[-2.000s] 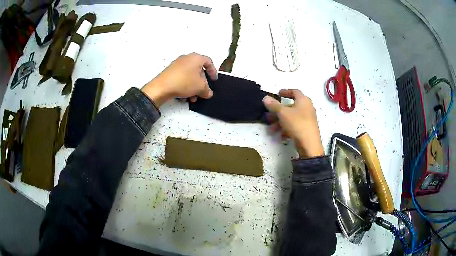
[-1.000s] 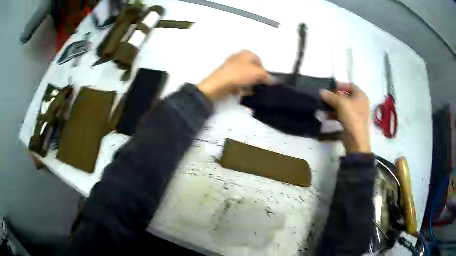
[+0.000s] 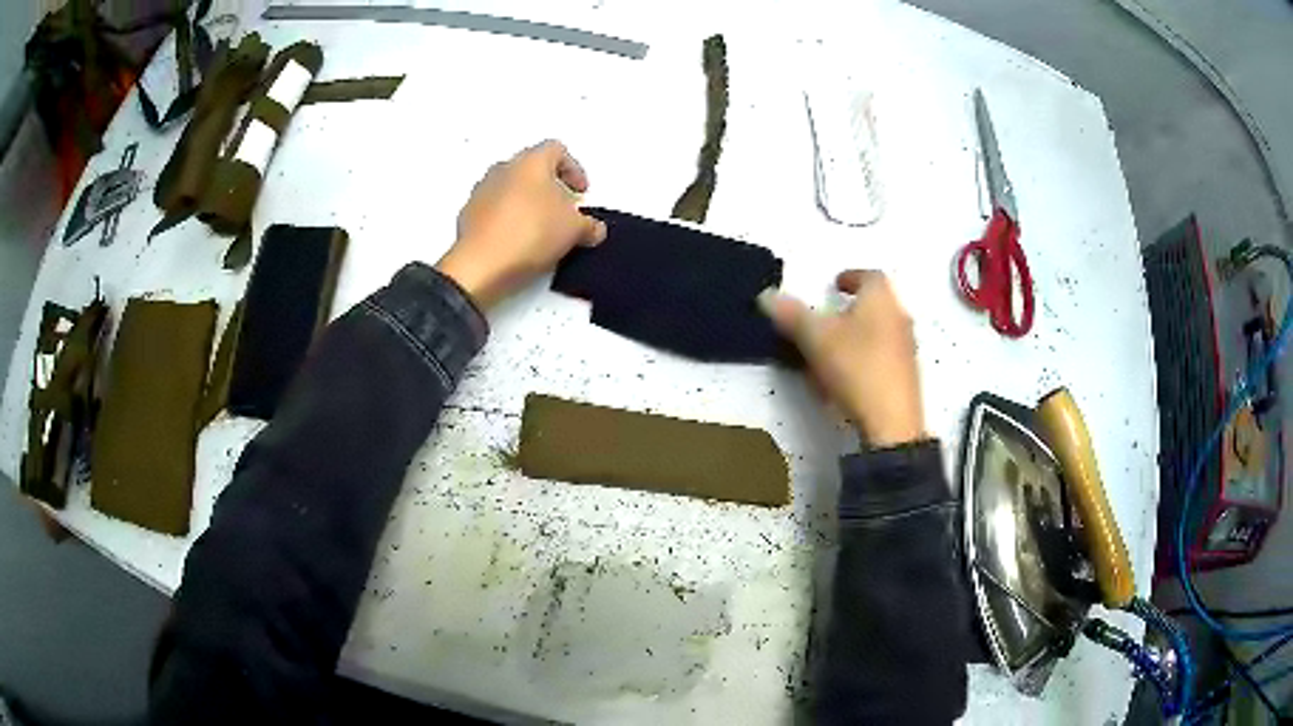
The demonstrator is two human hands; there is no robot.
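Black interfacing pieces (image 3: 681, 288) lie in a slightly uneven pile at the upper centre of the table. My left hand (image 3: 528, 217) pinches the upper left corner of the pile between thumb and fingers. My right hand (image 3: 854, 348) is at the pile's right end, its fingertips on the black edge; it is a little blurred, and whether it grips a piece cannot be told. A single olive cut piece (image 3: 655, 451) lies flat below the pile, its right end rounded at the top corner.
Steam iron (image 3: 1021, 532) at the right, red-handled shears (image 3: 1001, 263) above it. Finished stack (image 3: 288, 321), olive panel (image 3: 153, 411) and rolled olive strips (image 3: 255, 142) at the left. Olive strip (image 3: 708, 128) and steel ruler (image 3: 461, 29) at the far side. Steam generator (image 3: 1205, 411) beyond the right edge.
A lifted black piece is now down flat on the pile. My left hand stays at the left corner, my right hand at the right end. The head view has swung and returned.
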